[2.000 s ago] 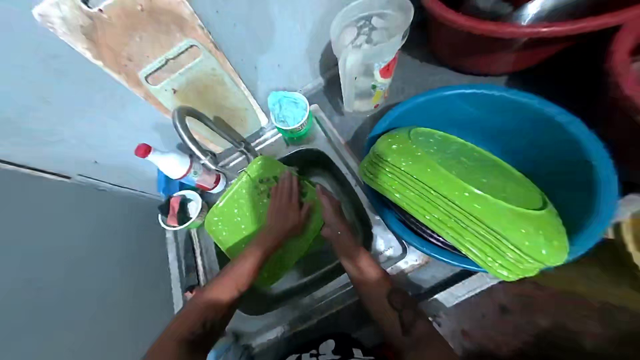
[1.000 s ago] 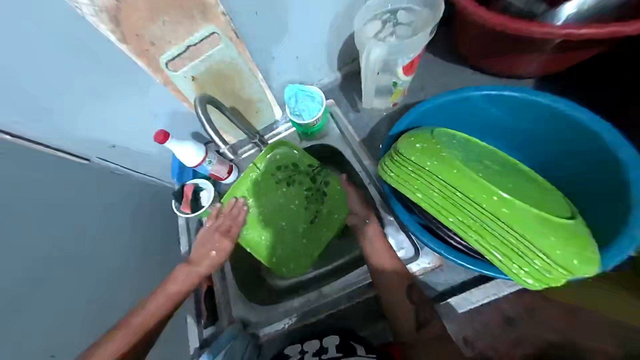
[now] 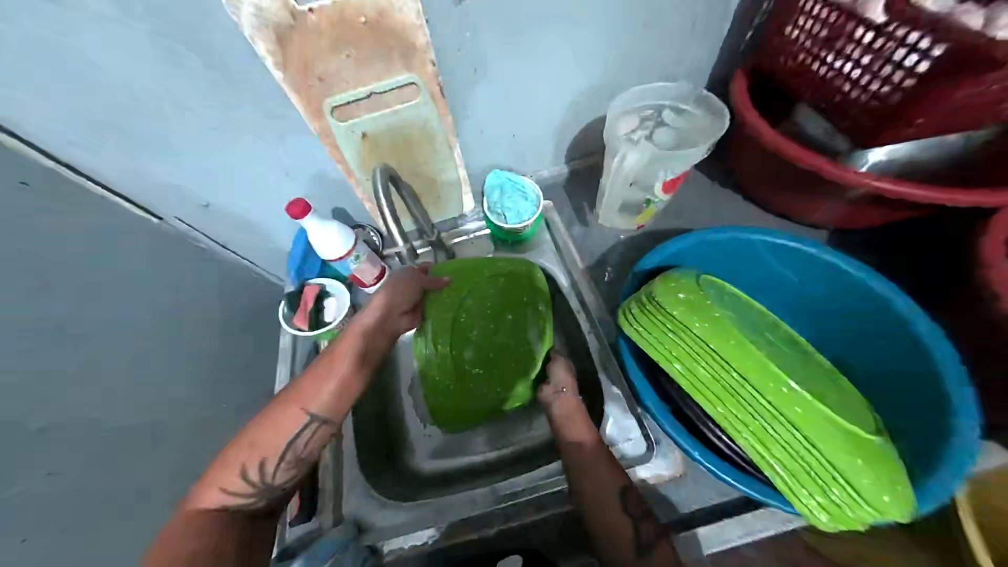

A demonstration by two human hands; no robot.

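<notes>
A green speckled plastic plate (image 3: 484, 342) is held tilted over the steel sink (image 3: 472, 472), under the curved steel faucet (image 3: 402, 205). My left hand (image 3: 405, 298) grips its upper left edge, with the thumb over the rim. At its lower right edge is my right hand (image 3: 561, 382), closed on the rim with the fingers partly hidden behind it. To the right, a stack of similar green plates (image 3: 772, 394) leans in a large blue plastic basin (image 3: 890, 323), with a dark plate beneath the stack.
Behind the sink stand a tub of blue paste (image 3: 512, 201), a white bottle with a red cap (image 3: 339, 242) and a clear plastic pitcher (image 3: 657, 157). A cup holding a sponge (image 3: 315, 307) sits at the left. Stained cutting boards (image 3: 394, 142) lean on the wall; red basins (image 3: 850, 181) are at upper right.
My left hand has gone from lying open beside the plate's left edge to gripping its upper left rim. The plate has turned, and the dark patches on its face no longer show.
</notes>
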